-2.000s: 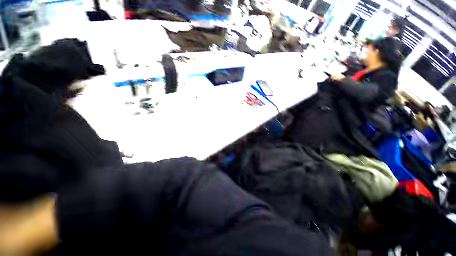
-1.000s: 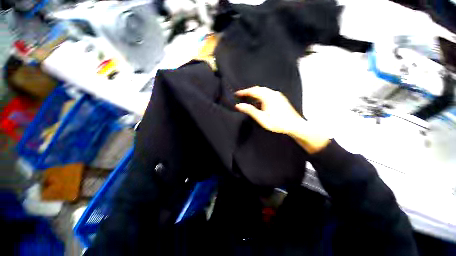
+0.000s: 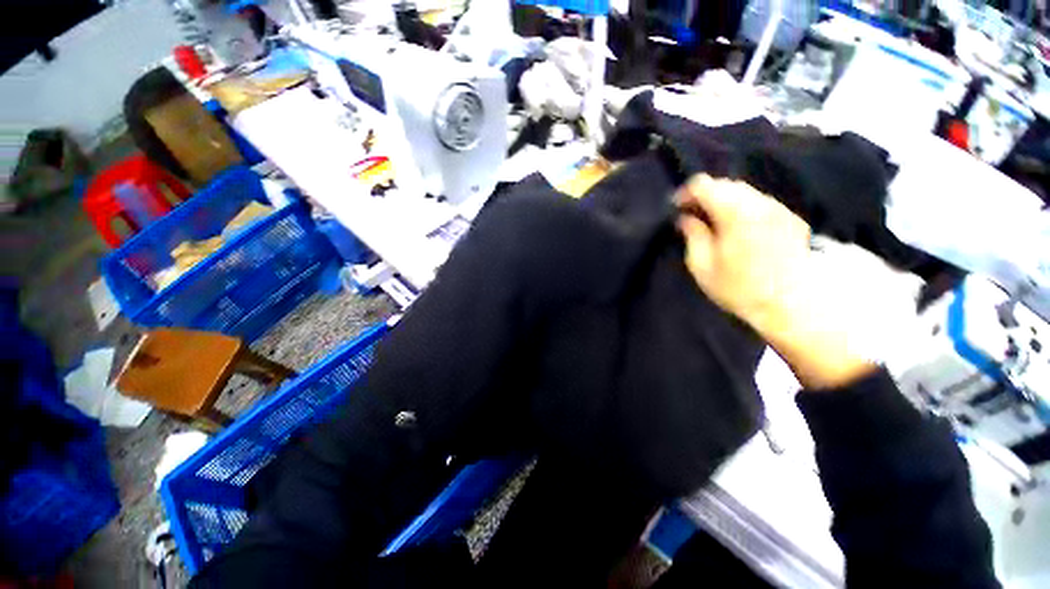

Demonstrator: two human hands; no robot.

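Note:
A black garment [image 3: 599,322] hangs over the table's front edge and spreads back across the tabletop. My right hand [image 3: 754,259] is above it at centre right, with thumb and fingertips pinched on a fold of the cloth. My left hand is not clearly visible. A small tan patch shows at the garment's far left edge, and I cannot tell whether it is my left hand or a board. The white sewing machine [image 3: 979,357] stands at the right, partly cut by the frame's edge.
A neighbouring machine's white motor housing [image 3: 458,121] stands behind the garment. Blue crates [image 3: 230,270] and a brown wooden stool [image 3: 184,368] are on the floor at the left, with a red stool [image 3: 127,201] farther back. Red-yellow snips [image 3: 372,170] lie on the neighbouring table.
The view has swung from the table line at the right towards the crates at the left. Since one second ago, my right hand has moved farther back and closed on a garment fold.

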